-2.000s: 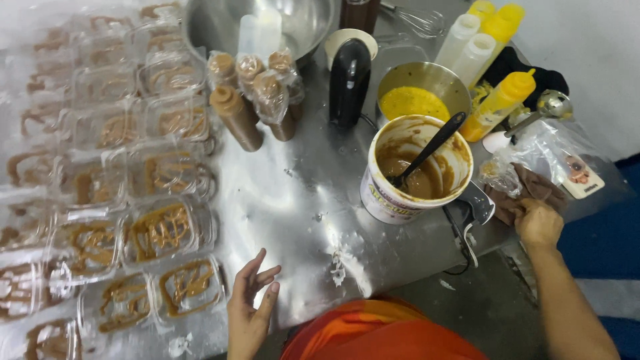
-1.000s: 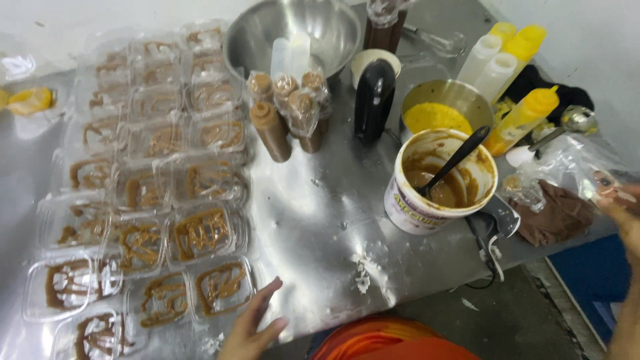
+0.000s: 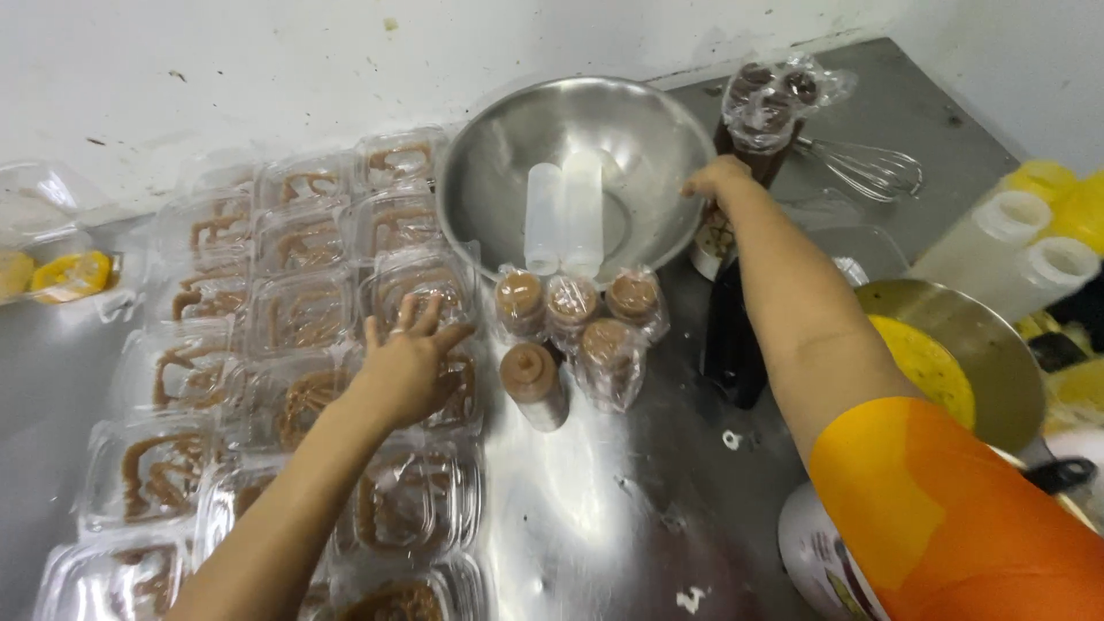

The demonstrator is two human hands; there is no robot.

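My left hand (image 3: 405, 362), fingers spread, is over the rows of clear plastic containers (image 3: 306, 315) streaked with brown sauce; whether it touches one I cannot tell. My right hand (image 3: 720, 181) reaches to the right rim of a large steel mixing bowl (image 3: 492, 164), beside dark-filled bottles under plastic wrap (image 3: 763, 112). Its grip is partly hidden. Two translucent squeeze bottles (image 3: 565, 216) lie in the bowl. Before the bowl stand several brown-filled bottles wrapped in plastic (image 3: 604, 302) and one capped brown squeeze bottle (image 3: 533, 384).
A wire whisk (image 3: 871, 168) lies at the back right. A black appliance (image 3: 733, 336) stands under my right forearm. On the right are a steel pan (image 3: 1018, 371) with yellow filling, pale open squeeze bottles (image 3: 1013, 216) and a white tub (image 3: 819, 543). The wall runs behind the bowl.
My left hand has moved up over the containers. My right hand has left the brown cloth and plastic bag on the right and reached across to the bowl. The view has shifted.
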